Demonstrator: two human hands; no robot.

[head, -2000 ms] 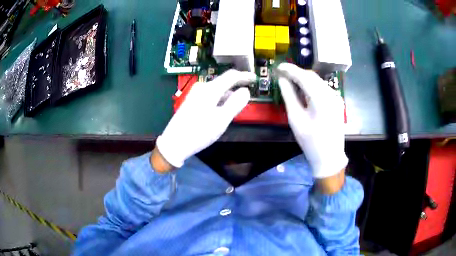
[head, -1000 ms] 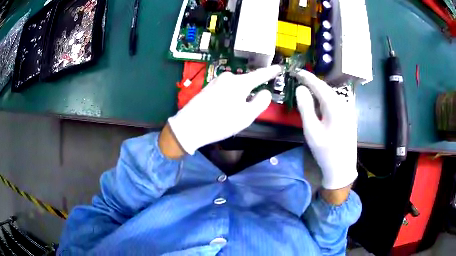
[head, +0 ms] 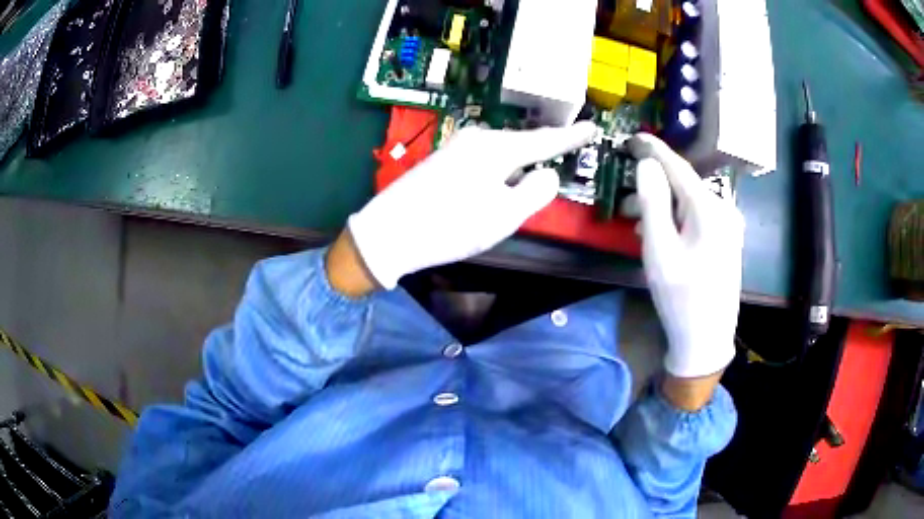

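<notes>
The green circuit board (head: 476, 76) lies on a red pad (head: 588, 225) in front of me, with long white heatsinks (head: 547, 51) and yellow blocks (head: 621, 71) on it. My left hand (head: 456, 198), in a white glove, rests over the board's near edge with its index finger stretched toward small silvery terminals (head: 587, 162). My right hand (head: 692, 248), also gloved, is at the same edge to the right, fingertips bent down beside the terminals. The fingertips cover small parts; whether either hand holds anything cannot be told.
An open black parts box (head: 152, 61) with silvery pieces lies at the left, beside a crinkled clear bag (head: 35, 76). A thin black pen-like tool (head: 288, 46) lies between box and board. The black electric screwdriver (head: 814, 223) lies at the right, near a brownish tin (head: 906, 248).
The view has shifted, so board and bench sit further right and higher. Both hands stay at the near edge; my left index finger now reaches closer to the right fingertips.
</notes>
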